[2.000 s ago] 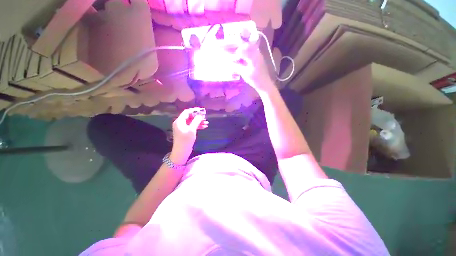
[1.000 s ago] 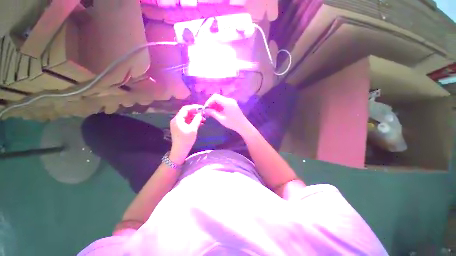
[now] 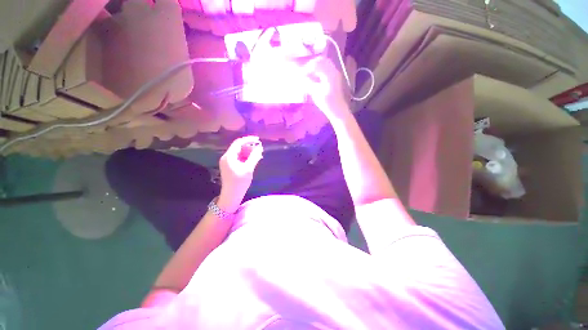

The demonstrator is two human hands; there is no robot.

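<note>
The lamp [image 3: 274,82] glows pink-white on the cardboard and washes out the picture around it. My right hand [image 3: 325,84] is stretched forward to the lamp's right edge, its fingertips bent in the glare; whether they hold a piece cannot be made out. My left hand [image 3: 240,161] is above my lap, nearer to me than the lamp, its fingers curled round a small part [image 3: 254,145] that shows at the fingertips. The white power strip [image 3: 313,32] with dark plugs lies just behind the lamp.
Die-cut cardboard boxes [image 3: 84,87] stand at the left, with a pale cable [image 3: 138,97] across them. Flattened cartons [image 3: 445,48] are stacked at the upper right. A large open carton [image 3: 445,155] at the right holds a clear bag [image 3: 499,169]. The floor [image 3: 64,271] is green.
One second ago both hands met above the lap. My right hand has since moved forward and away to the lamp's right edge. My left hand has stayed nearly in place.
</note>
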